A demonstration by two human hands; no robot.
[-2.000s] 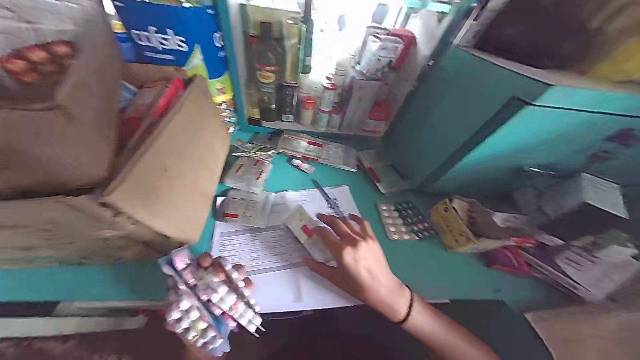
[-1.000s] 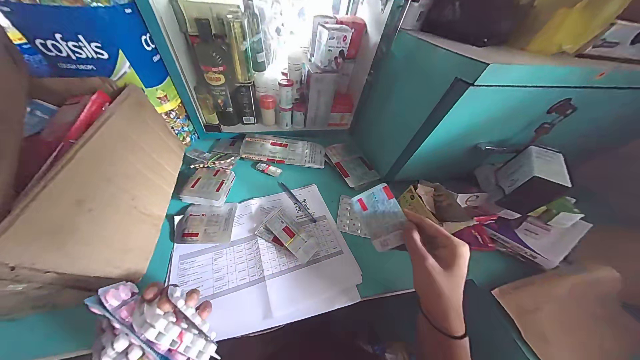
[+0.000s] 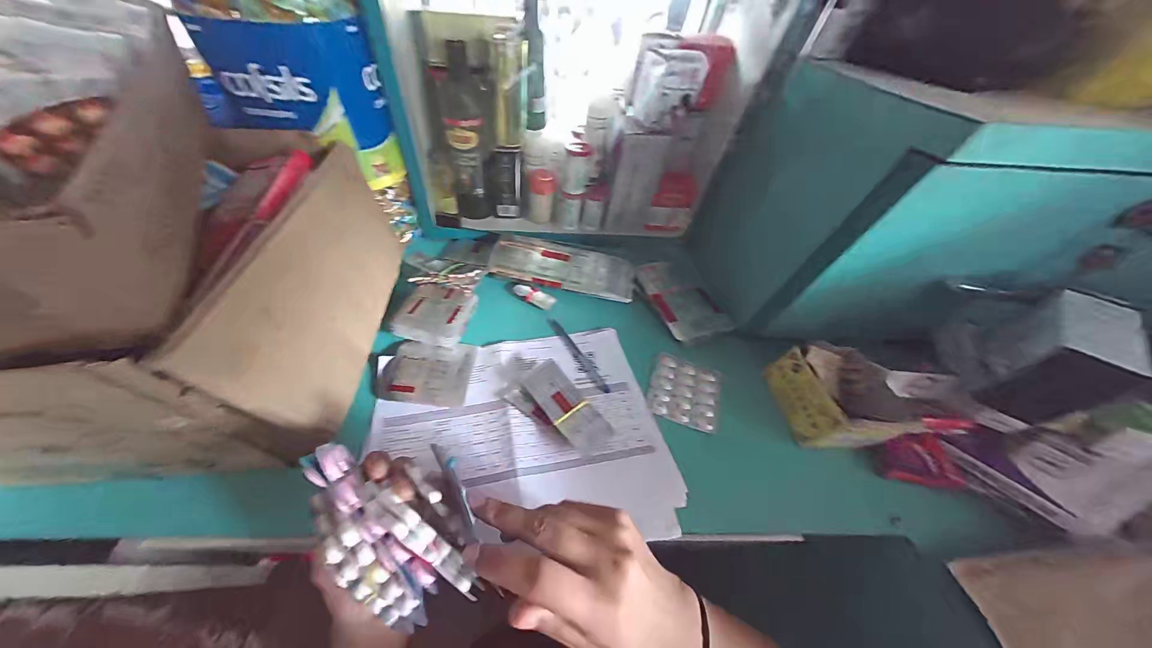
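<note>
My left hand [image 3: 391,477] is closed around a bunch of pill blister strips [image 3: 382,549] at the lower left. Beside it, my right hand [image 3: 585,567] touches a blister strip [image 3: 454,486] at the bunch's right side with thumb and fingers. Printed sheets [image 3: 621,477] lie on the teal counter, with a pen [image 3: 579,354] and blister packs bound by a yellow band [image 3: 565,405] on top. Stacks of blister packs [image 3: 430,373] overlap the sheets' left edge. A silver blister pack [image 3: 684,393] lies to the right of the sheets.
Cardboard boxes [image 3: 297,297] stand on the left. Behind the sheets is a lit cabinet with bottles [image 3: 463,144]. A teal wooden case [image 3: 837,198] stands at the right. Near it lie a small yellow open carton [image 3: 801,405], a dark box [image 3: 1062,360] and several packets.
My right hand has moved left from beside the silver blister pack to the bunch in my left hand. The pack it held one second ago is no longer over the silver one.
</note>
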